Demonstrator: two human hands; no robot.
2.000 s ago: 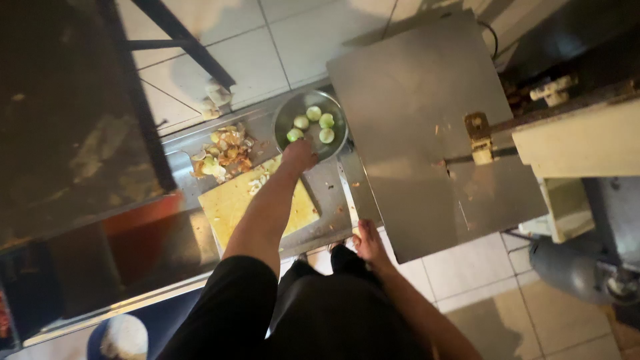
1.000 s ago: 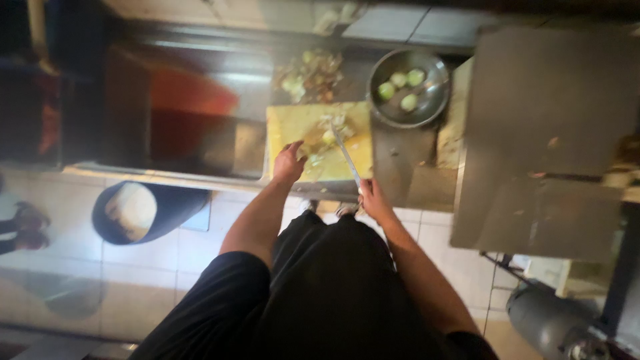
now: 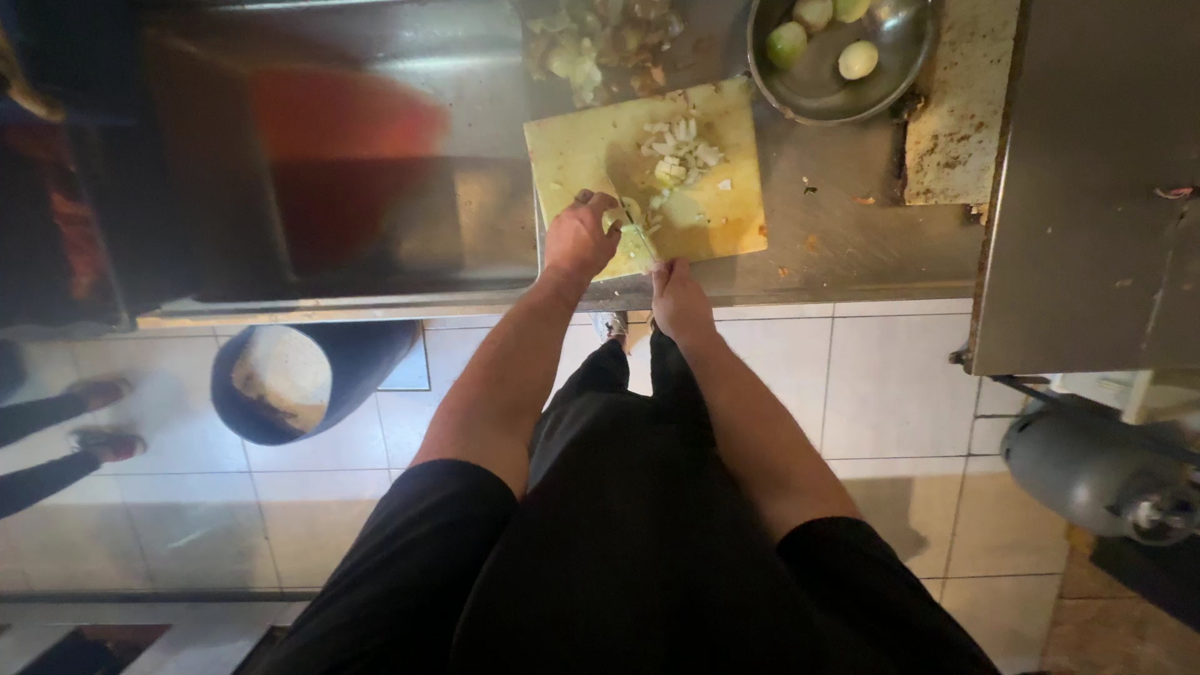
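Observation:
My right hand (image 3: 682,298) is closed on the handle of a kitchen knife (image 3: 639,232), near the front edge of a yellow cutting board (image 3: 731,211). The blade slants up and left across the board. Beside the blade, my left hand (image 3: 583,230) rests on a pale piece of onion (image 3: 614,217), mostly covered by its fingers; whether it grips the piece is hard to tell. Chopped onion (image 3: 682,150) lies in a loose heap farther back on the board. Behind and to the right, a metal bowl (image 3: 816,98) holds several peeled onions (image 3: 858,60).
Onion peelings (image 3: 600,47) lie behind the board. A steel sink (image 3: 487,216) is at the left, and a metal-topped unit (image 3: 1087,216) at the right. Below are a dark bin (image 3: 375,361) and a gas cylinder (image 3: 1078,469). Another person's feet (image 3: 108,442) show at far left.
My left hand was at the bowl two seconds ago and is now at the board. The knife has moved from beside the board to over it. The view has shifted.

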